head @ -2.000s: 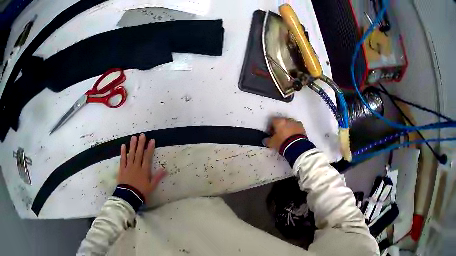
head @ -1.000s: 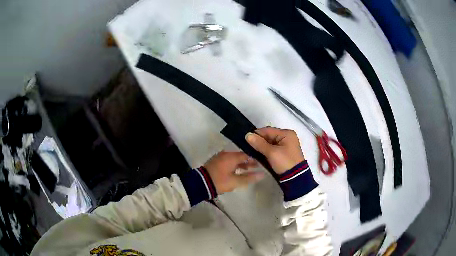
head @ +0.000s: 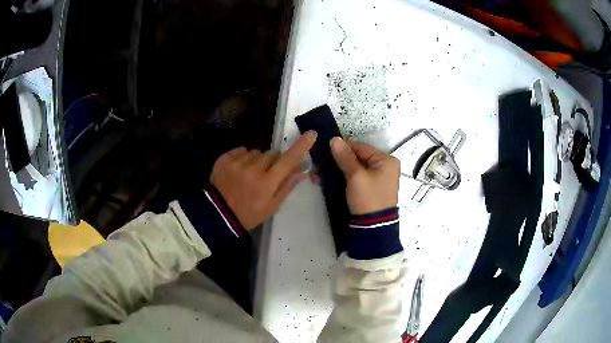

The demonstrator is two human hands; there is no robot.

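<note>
A black fabric strip lies over the white table, its square end pointing up; its lower part runs down behind my right sleeve. My right hand pinches it near that end, thumb on top. My left hand is at its left edge, index fingertip touching it; whether the thumb grips from below is hidden. The silver metal folder sits on the table right of my right hand. Red-handled shears show at the bottom, cut off by the edge.
Wider black fabric pieces lie along the table's far right side, with small dark tools beyond. Lint lies above the folder. A yellow stool and a shelf with white and black items are at left. An orange-and-black item is top right.
The view has swung toward the table's other end. The strip was held partway along, overlapping itself; now my hands are at its end. The iron has left view; the folder is nearer.
</note>
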